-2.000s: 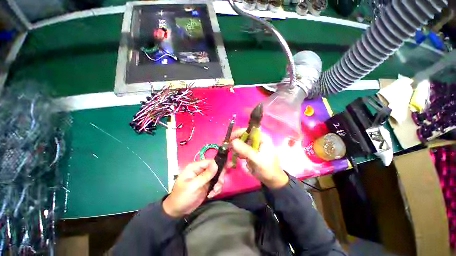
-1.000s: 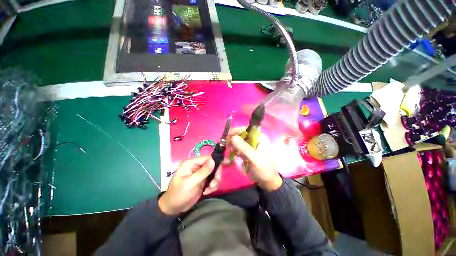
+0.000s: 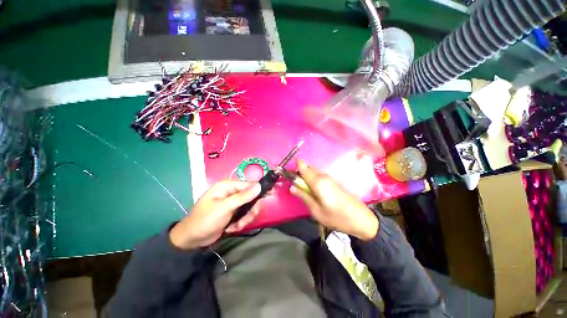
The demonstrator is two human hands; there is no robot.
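My left hand [image 3: 217, 210] holds the black handle of a soldering iron [image 3: 267, 181], its metal tip pointing up and right over the red sheet. My right hand [image 3: 332, 202] grips pliers by their yellow-green handles [image 3: 303, 184]. The dark jaws [image 3: 288, 174] are at the collar between the iron's handle and metal shaft; whether they are clamped on it is hard to tell. A green ring PCB [image 3: 252, 168] lies on the red sheet [image 3: 280, 105] just behind the iron's handle.
A pile of wire leads [image 3: 180, 102] lies at the mat's upper left, with a framed panel [image 3: 196, 46] behind it. A fume hood [image 3: 367, 102] on a ribbed hose [image 3: 472, 53], a tip-cleaning pot [image 3: 406, 164] and a black stand [image 3: 429, 146] are at right. A wire tangle [image 3: 22, 186] is far left.
The pliers have turned from upright to pointing left, and their jaws have come down to the iron's collar. The iron leans more to the right. The camera view has shifted.
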